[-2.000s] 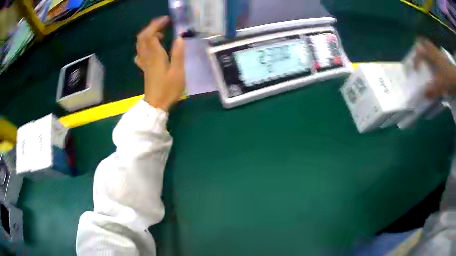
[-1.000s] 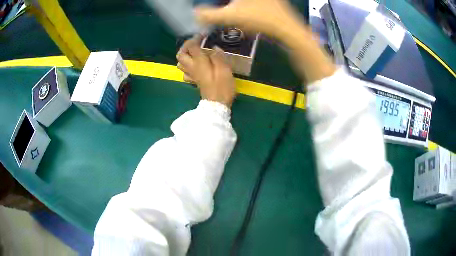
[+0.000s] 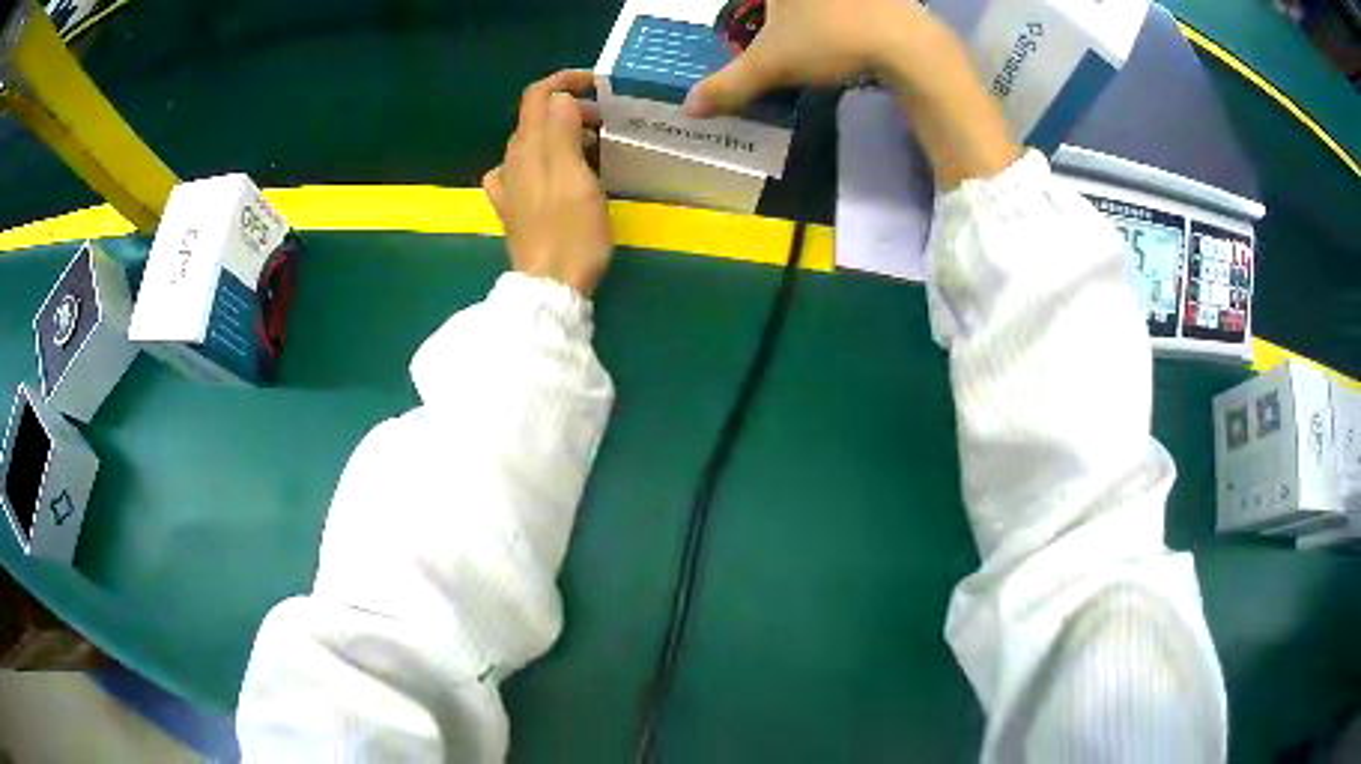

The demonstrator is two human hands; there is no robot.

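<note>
A white retail box [image 3: 687, 142] with a blue panel and red-black product picture stands beyond the yellow edging at top centre. A seam shows between its upper part and its lower white part. My right hand [image 3: 836, 52] grips the upper part from the right, thumb on the front. My left hand [image 3: 555, 187] holds the lower part at its left side, some fingertips hidden behind it. Another retail box [image 3: 1045, 67] rests on the pan of the digital scale [image 3: 1172, 269]; its display is partly hidden by my right sleeve.
A closed retail box [image 3: 217, 284] stands at left. Beside it are an open box with a round disc [image 3: 90, 329] and an open box with a dark rectangle [image 3: 52, 478]. White boxes [image 3: 1284, 448] stand at right. A black cable [image 3: 717, 463] crosses the green bench. A yellow post [image 3: 90, 120] rises upper left.
The part in my right hand has come down onto the open box, and its disc is now covered. My left hand has moved to the box's left side. The view has shifted slightly.
</note>
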